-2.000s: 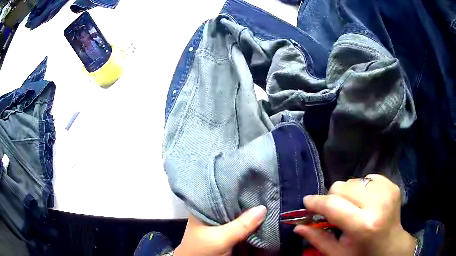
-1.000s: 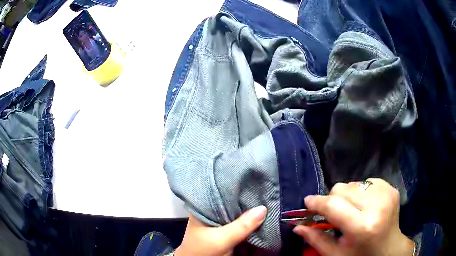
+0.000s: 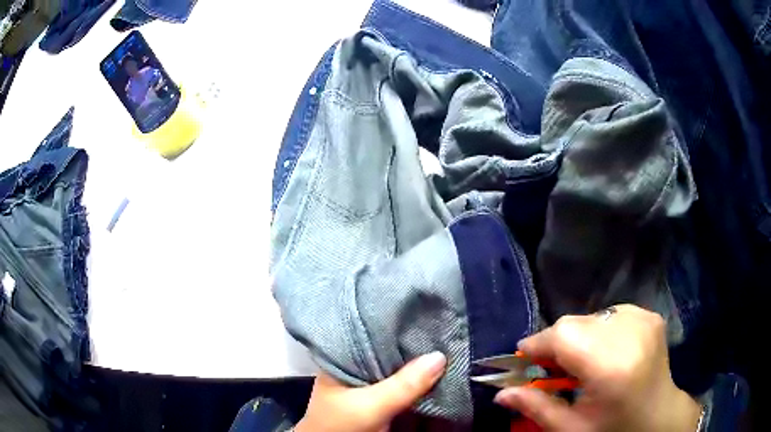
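Observation:
A denim garment [image 3: 338,219], pale grey-blue wrong side out, lies in front of me on the table. Its dark blue cuff [image 3: 494,287] is turned toward my right hand. My left hand [image 3: 372,401] grips the sleeve beside the cuff, thumb on top, fingers hidden under the cloth. My right hand [image 3: 604,371] holds thread snips [image 3: 541,383] with orange-red grips. The two silver blades are apart and lie over the lower part of the cuff. No loose thread can be made out.
A smartphone [image 3: 141,83] stands in a yellow holder [image 3: 173,135] on the white table [image 3: 194,253]. A thin grey-blue stick [image 3: 118,214] lies near it. Another garment [image 3: 38,253] hangs over the left table edge. Dark denim [image 3: 719,169] is heaped at right. More denim lies at the top left.
The snips' blades, closer together before, are now spread wider. The view has shifted slightly. My left hand keeps its grip on the sleeve.

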